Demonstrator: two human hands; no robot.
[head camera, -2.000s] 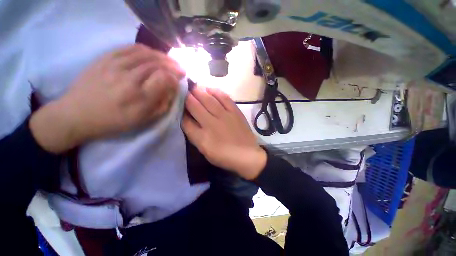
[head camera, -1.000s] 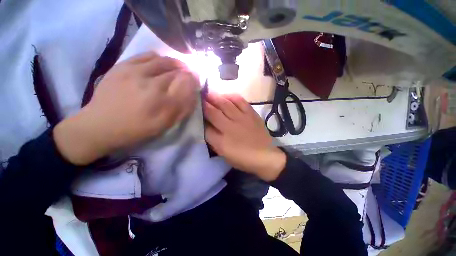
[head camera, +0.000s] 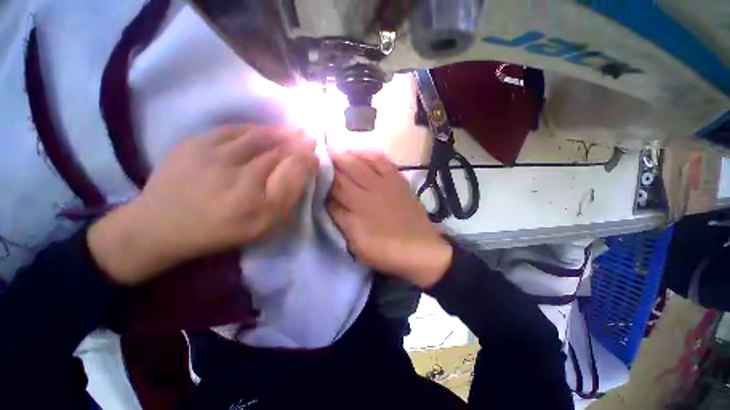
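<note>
A pale grey-white garment panel (head camera: 296, 280) with maroon strips lies from the upper left across the machine bed and down over the wearer's lap. My left hand (head camera: 216, 188) grips a bunched fold of it just left of the needle area. My right hand (head camera: 384, 212) lies at the cloth's right edge, fingertips just below the glare; its fingers look pressed on the edge, partly hidden. The sewing machine head (head camera: 560, 48) is above. Its lamp glare hides the needle point and the cloth under it.
Black-handled scissors (head camera: 448, 172) lie right of my right hand. A maroon wedge-shaped piece (head camera: 488, 112) rests behind them on the machine bed. Beyond the table edge (head camera: 560, 232) are a white cloth pile with maroon stripes (head camera: 552, 276) and a blue basket (head camera: 628, 280).
The cloth has moved up past the needle, with more of the maroon strips showing at upper left. A maroon part has come up beneath my left wrist. Both hands stay near the needle.
</note>
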